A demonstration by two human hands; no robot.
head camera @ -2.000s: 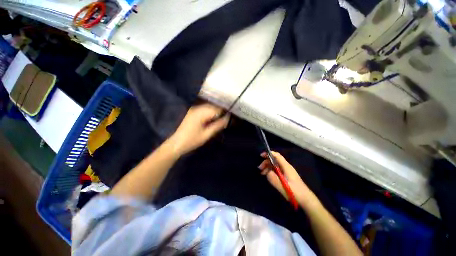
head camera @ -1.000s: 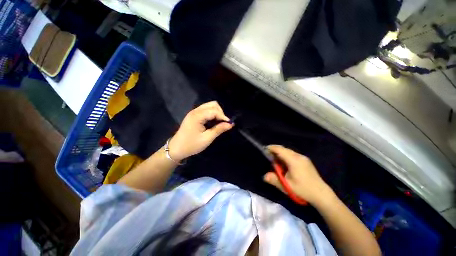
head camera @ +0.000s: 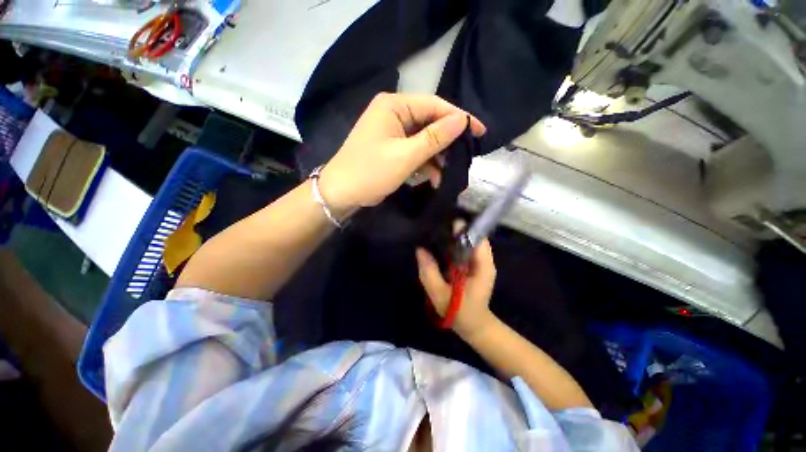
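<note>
My left hand (head camera: pixel 402 150) is raised at the table's front edge and pinches a narrow edge of a black garment (head camera: pixel 362 97) between thumb and finger. The garment lies over the white machine table and hangs down onto my lap. My right hand (head camera: pixel 468 282) is below it and holds red-handled scissors (head camera: pixel 454 296). The blades point up and right and are blurred; whether they are parted cannot be told. They are close to the hanging black cloth, below my left fingertips.
A sewing machine (head camera: pixel 689 79) with a lit needle area stands at the right. A blue crate (head camera: pixel 146 252) with black and yellow cloth is at the left, another (head camera: pixel 707 375) at the lower right. Spare scissors (head camera: pixel 157 35) lie at upper left. A brown cushion (head camera: pixel 66 172) rests on a white bench (head camera: pixel 110 231).
My left hand has moved up and right, lifting a black garment edge. The scissors have swung from pointing up-left to up-right. The view has shifted, and the spare scissors show again.
</note>
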